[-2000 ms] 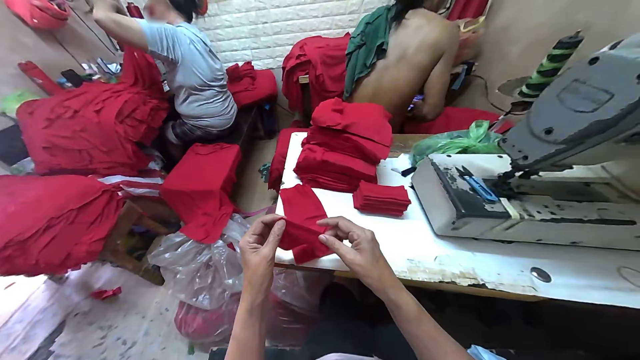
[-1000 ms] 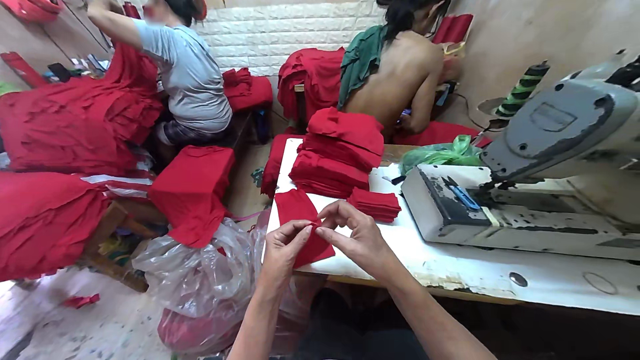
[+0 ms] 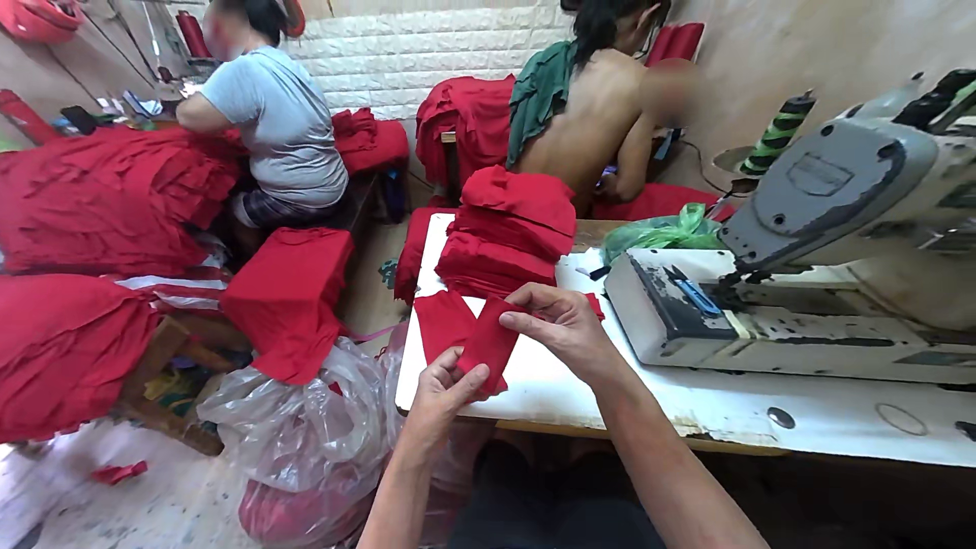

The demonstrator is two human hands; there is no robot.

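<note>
Between my two hands is a small piece of red fabric (image 3: 490, 343), pinched at its lower left by my left hand (image 3: 450, 385) and at its upper right by my right hand (image 3: 557, 324). Under and beside it, another red fabric piece (image 3: 441, 324) lies flat on the white sewing table (image 3: 534, 393). Behind my hands rises a tall stack of folded red fabric (image 3: 507, 229). A smaller red stack (image 3: 595, 306) shows only at its edge, mostly hidden by my right hand.
An industrial sewing machine (image 3: 831, 191) stands at the right, with blue thread snips (image 3: 692, 291) on its bed. A green plastic bag (image 3: 663, 232) lies behind. Clear plastic bags (image 3: 305, 419) are left of the table. Two people sit beyond, near red fabric heaps (image 3: 99, 198).
My hands came together on the fabric, then moved apart. The held piece now looks narrower than two seconds ago. The person at the left has lowered a raised arm.
</note>
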